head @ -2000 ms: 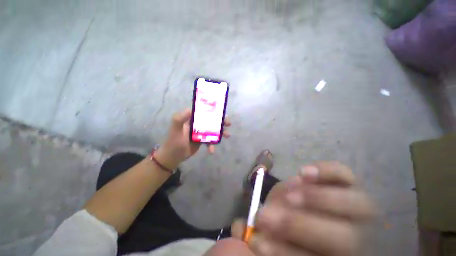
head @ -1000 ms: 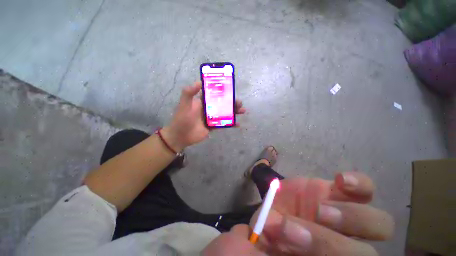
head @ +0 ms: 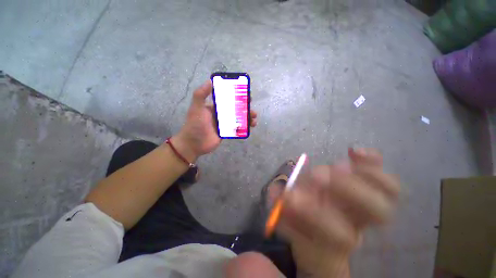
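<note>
My left hand holds a smartphone upright over the floor, with the thumb at its left edge and fingertips showing at its right edge. The screen is bright white and pink. My right hand is blurred at the lower right. A cigarette with a white body and an orange filter stands at this hand's left side, tip pointing up, held by its fingers. The exact grip is blurred. A blurred skin-coloured shape is at the bottom edge.
Two small white scraps lie on the grey concrete floor. A green sack and a purple sack are at the upper right. A brown cardboard box is at the lower right. My legs and sandalled feet are below.
My right hand and the cigarette have moved up from the lower edge. The phone sits slightly further left and its screen content has changed. My left hand still holds it.
</note>
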